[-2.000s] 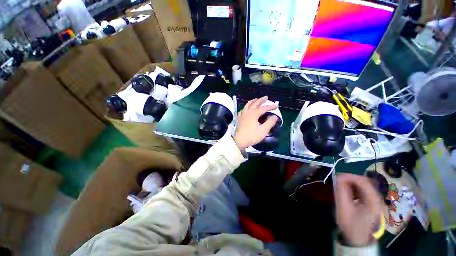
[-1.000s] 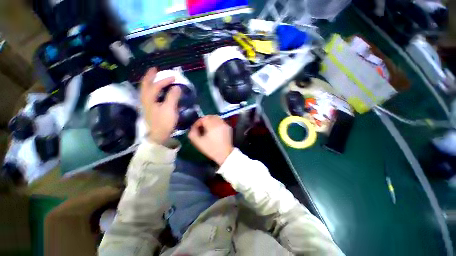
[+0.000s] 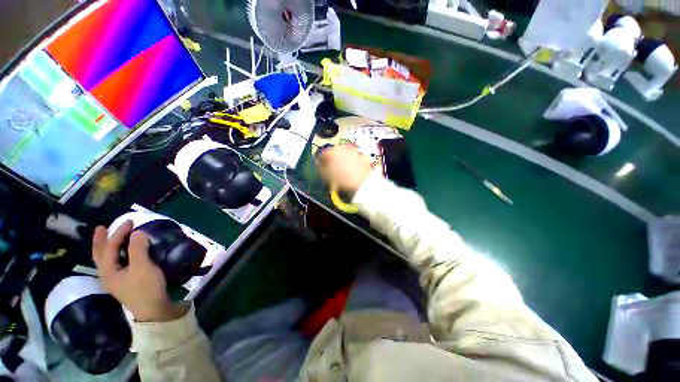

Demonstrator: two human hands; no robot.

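Note:
My left hand [image 3: 134,277] is around the head of the middle white-and-black dome camera [image 3: 170,250], fingers over its white shell and thumb near the black ball. Similar cameras stand on either side, one [image 3: 218,177] nearer the cartoon pad and one [image 3: 88,324] at the lower left. My right hand [image 3: 344,170] is blurred, low over the left part of the cartoon mouse pad [image 3: 365,134]. A small dark thing, likely the mouse [image 3: 323,151], shows at its fingertips; whether it is gripped is unclear. A yellow tape roll [image 3: 341,203] is partly hidden below this hand.
A monitor [image 3: 101,74] stands upper left. Cables, yellow-handled cutters [image 3: 233,121] and a white adapter [image 3: 282,148] lie behind the cameras. A small box [image 3: 376,93], a fan [image 3: 282,21], a flat black rectangle [image 3: 398,162] and a thin pen-like tool [image 3: 485,180] are farther right. More cameras [image 3: 585,127] stand right.
The view has swung right. My right hand has moved from beside the middle camera to the mouse pad. My left hand stays on the middle camera.

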